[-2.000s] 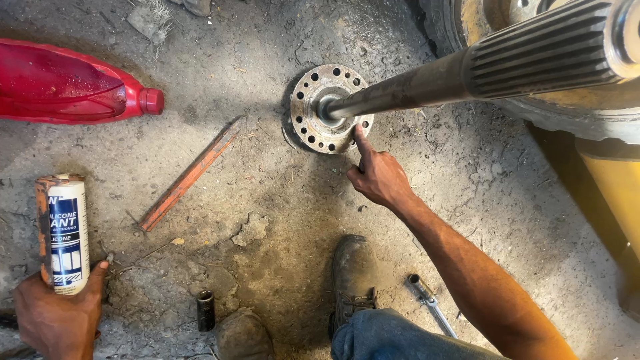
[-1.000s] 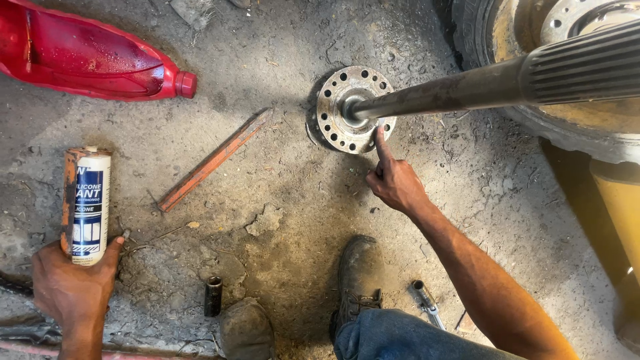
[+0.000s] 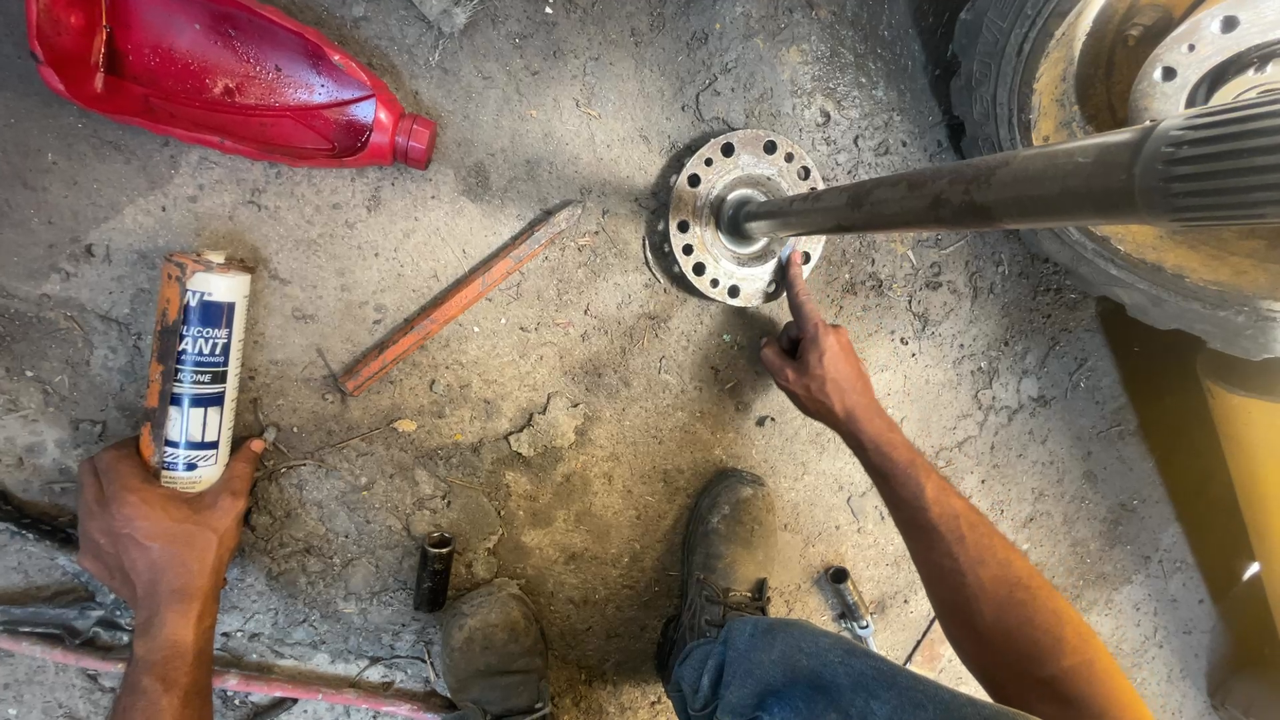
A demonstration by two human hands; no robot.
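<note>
My left hand (image 3: 165,530) holds a silicone sealant cartridge (image 3: 205,380) by its lower end, at the left; an orange, worn strip runs along its side. With the index finger extended, my right hand (image 3: 825,365) touches the lower right face of a drilled metal flange (image 3: 700,230). Its other fingers are curled and hold nothing that I can see. A splined axle shaft (image 3: 950,190) rises from the flange's centre, its splined end nearest the camera at the upper right. Some pale material shows by the fingertip.
On the dirty floor lie a red plastic bottle (image 3: 270,90), an orange chisel-like bar (image 3: 450,310), a black deep socket (image 3: 434,572) and a socket tool (image 3: 850,605). A tyred wheel (image 3: 1060,120) is at upper right, a yellow cylindrical part (image 3: 1245,440) below it. My boots (image 3: 735,530) stand at bottom centre.
My right fingertip has moved a little inward over the flange, from nearer its lower right rim towards the hub. The left hand keeps hold of the cartridge. The view has shifted.
</note>
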